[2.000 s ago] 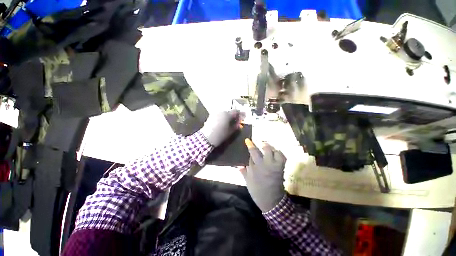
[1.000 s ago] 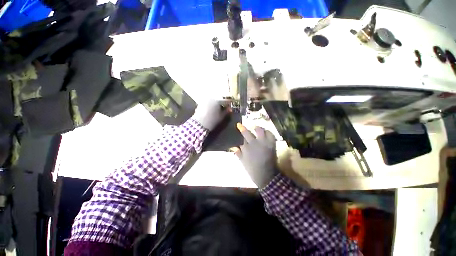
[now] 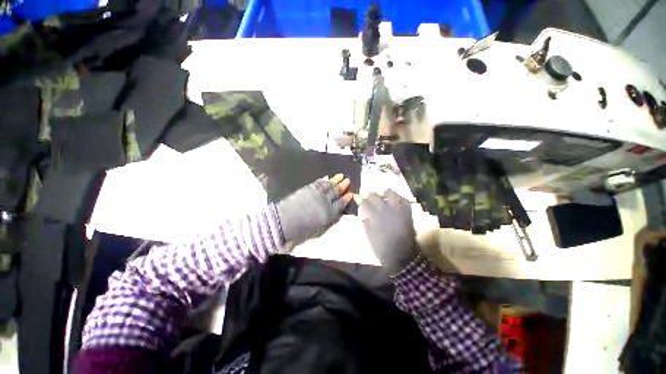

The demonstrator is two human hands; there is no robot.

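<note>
A black cut piece [image 3: 321, 169] lies at the needle area [image 3: 367, 152], its upper right corner close to the presser foot. It meets a camouflage cut piece [image 3: 252, 124] on its left; whether they are joined I cannot tell. My left hand [image 3: 310, 213], in a grey glove with bare fingertips, lies over the lower part of the black piece and holds it down. My right hand [image 3: 391, 228], also gloved, has bent fingers with the tips at the piece's right edge, just below the needle area. The lower edge of the piece is partly hidden by my hands.
The white machine head [image 3: 511, 95] stands at right. Under its arm lie a fanned camouflage stack [image 3: 467, 193], a thin metal tool [image 3: 524, 242] and a dark flat object [image 3: 584, 223]. A heap of black and camouflage pieces [image 3: 87, 139] fills the left. A blue bin [image 3: 307, 20] stands behind.
My left hand has moved down from beside the needle, its fingers now flatter on the cloth, uncovering more black cloth. My right hand stays near the piece's right edge. The view has shifted slightly.
</note>
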